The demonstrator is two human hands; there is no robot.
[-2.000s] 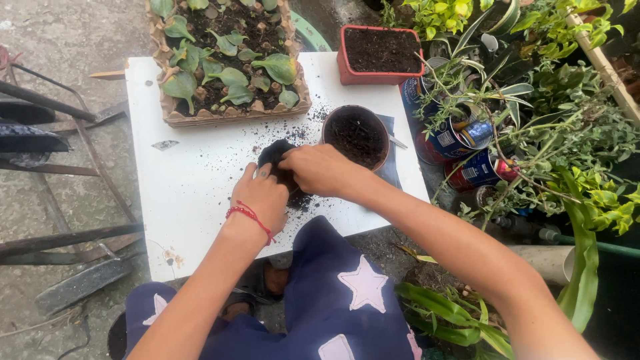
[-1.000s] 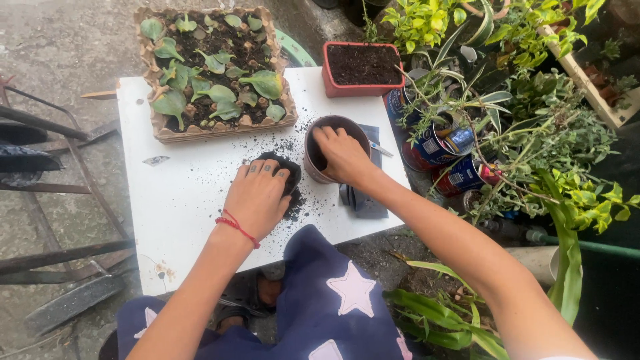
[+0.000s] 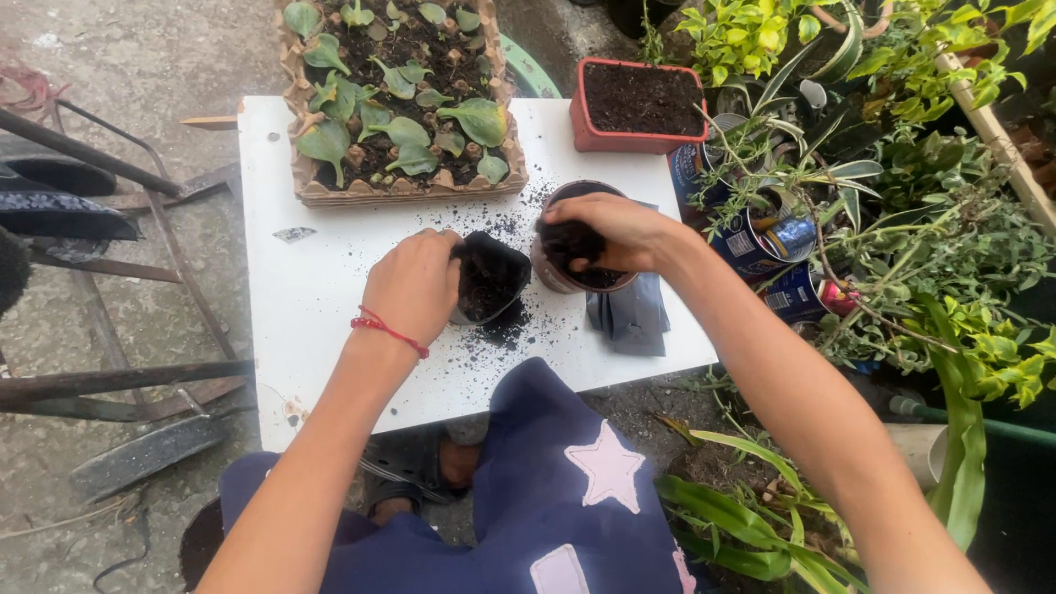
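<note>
My left hand [image 3: 415,280], with a red string bracelet at the wrist, grips the left side of a black plastic seedling bag [image 3: 492,280] partly filled with dark soil. Just to its right, my right hand [image 3: 606,231] holds a clump of dark potting soil [image 3: 571,241] over a round brown pot [image 3: 554,272], which also contains soil. Flat black plastic bags [image 3: 639,318] lie beside the pot, partly under it. Loose soil is scattered on the white board [image 3: 330,330] around both containers.
An egg-carton tray [image 3: 412,194] of leafy seedlings stands at the back left, and a red rectangular planter [image 3: 631,142] of soil at the back right. Potted plants and cans [image 3: 747,247] crowd the right side. Metal frames [image 3: 124,379] stand on the left.
My right hand moved from the black bag to the brown pot, reached inside, and now shows a clump of soil in its fingers. My left hand has stayed at the bag, whose opening now shows.
</note>
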